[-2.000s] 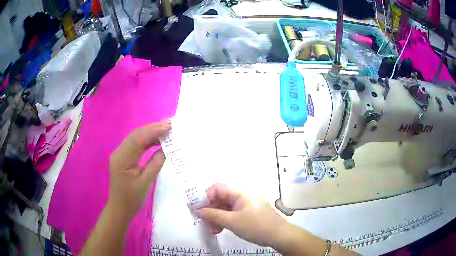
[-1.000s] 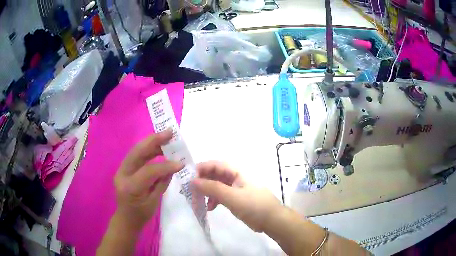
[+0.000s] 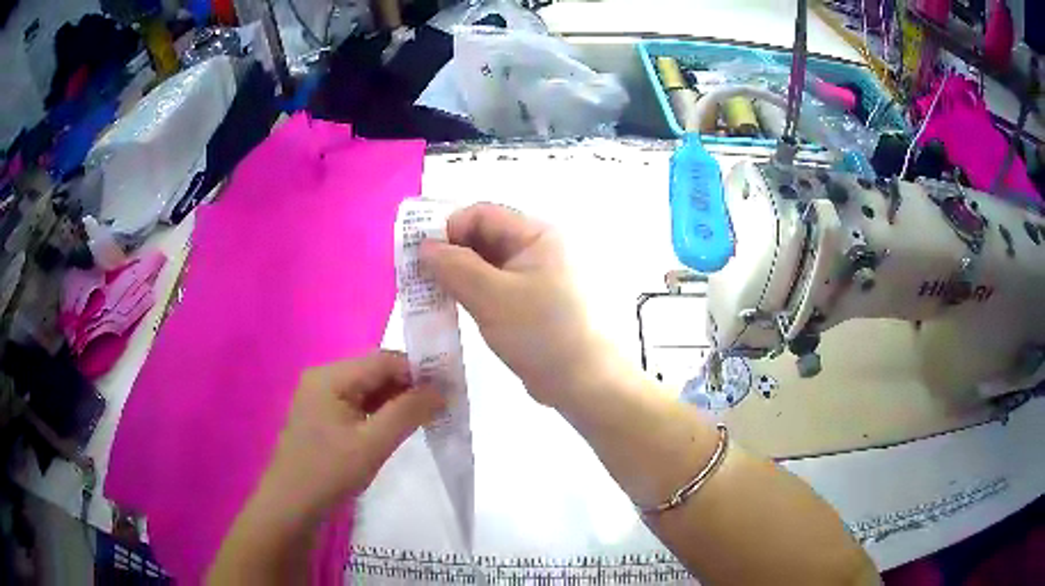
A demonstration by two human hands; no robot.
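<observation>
A white care label strip (image 3: 431, 332) with small dark print hangs upright in the air over the white table, its lower end narrowing towards the ruler marks. My right hand (image 3: 504, 275) pinches it near its top end. My left hand (image 3: 367, 418) pinches it lower down between thumb and fingers. Bright pink garment panels (image 3: 264, 286) lie flat on the table to the left, partly under my left hand and forearm. Whether the strip is folded double is hard to tell.
The cream HIKARI sewing machine (image 3: 894, 263) stands at the right, with a blue machine lamp (image 3: 700, 206) beside its head. Behind are a light-blue tray (image 3: 665, 97) of thread spools and a clear plastic bag (image 3: 539, 92). Pink pieces (image 3: 109, 303) lie at far left.
My right hand has moved up the strip from its lower part to near its top. My left hand has moved down and now holds it lower. The strip hangs more upright.
</observation>
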